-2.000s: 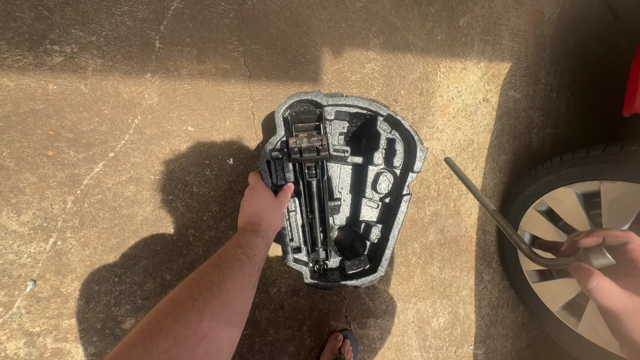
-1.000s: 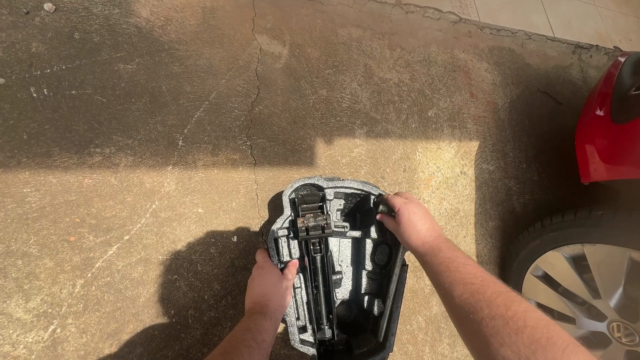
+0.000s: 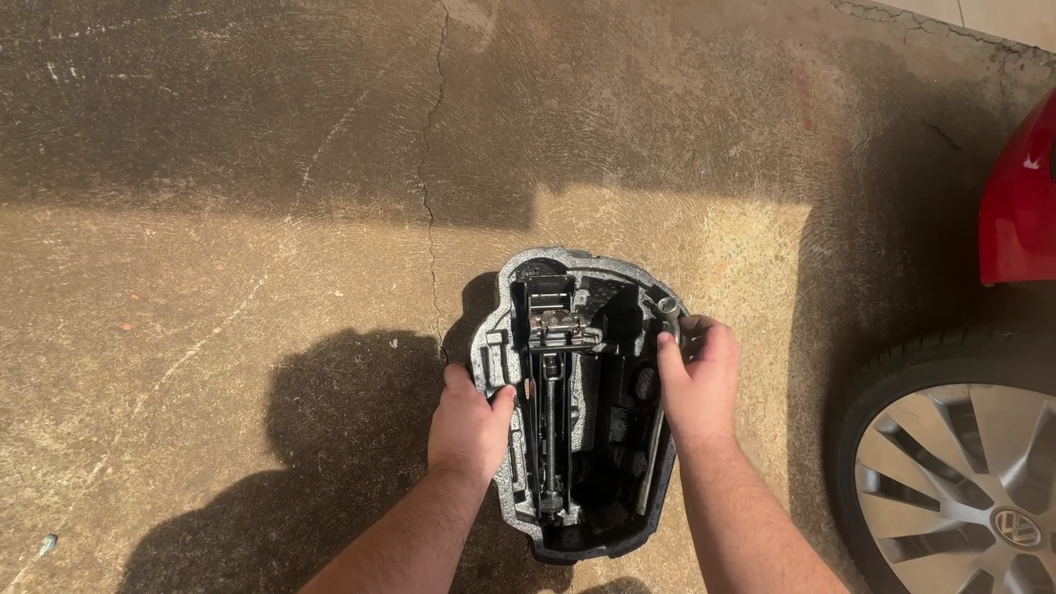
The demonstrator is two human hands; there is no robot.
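Note:
A foam tool tray (image 3: 488, 346), grey-speckled and black, is between my hands above the concrete. My left hand (image 3: 470, 421) grips its left rim, thumb on top. In its left channel lies a black scissor jack (image 3: 551, 412) with a threaded rod. An L-shaped lug wrench (image 3: 652, 462) lies along the tray's right inner wall, its socket end up at the upper right. My right hand (image 3: 701, 371) holds the wrench near that socket, thumb on the tray's inner side and fingers over the right rim.
At the right stands a car wheel (image 3: 973, 487) with a silver alloy rim. Above it is part of a red car body (image 3: 1019, 198). Cracked concrete ground (image 3: 330, 272) lies around the tray, with pale tiles (image 3: 990, 16) at the top right corner.
Two seconds ago my right hand held the lug wrench out by the wheel, right of the tray; now the wrench lies inside the tray's right side. My left hand has stayed on the left rim.

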